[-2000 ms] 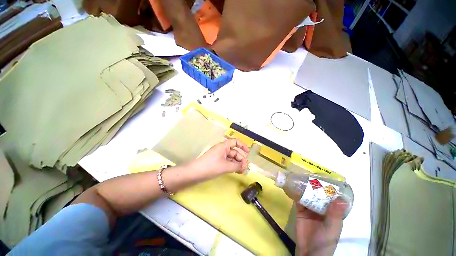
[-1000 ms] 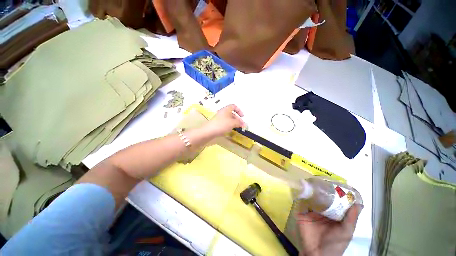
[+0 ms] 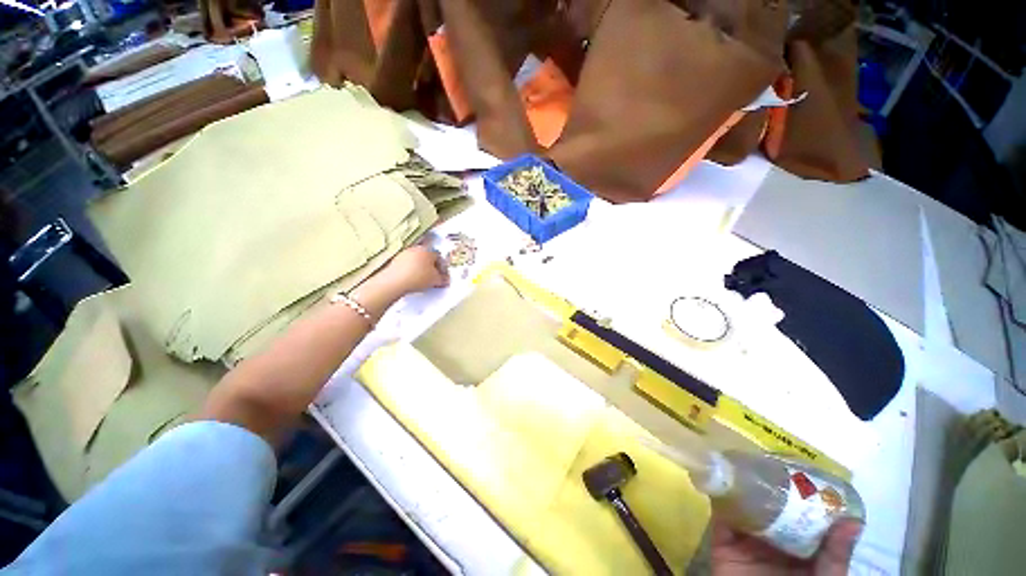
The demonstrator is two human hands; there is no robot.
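Observation:
My left hand (image 3: 420,269) is at the small loose tabs (image 3: 460,250) left of the guide; its fingertips are partly hidden, so I cannot tell if it holds one. My right hand (image 3: 776,554) holds the clear glue bottle (image 3: 788,503) tilted, its nozzle pointing left over the khaki panel. The yellow guide (image 3: 761,422) with its black band lies along the khaki panel (image 3: 484,332). The yellow lining (image 3: 529,450) is folded toward me. The hammer (image 3: 611,477) lies on the lining.
A blue bin (image 3: 537,200) of tabs stands behind the guide. A tape roll (image 3: 699,320) and black cloth (image 3: 838,338) lie beyond it. Khaki panels (image 3: 259,214) are stacked left, more at right (image 3: 990,506). Brown panels (image 3: 664,90) stand at the back; grey boards (image 3: 838,236) lie right.
My left hand has moved left from the guide to the loose tabs. My right hand still holds the bottle. The view has shifted left, so the table things appear lower and farther right.

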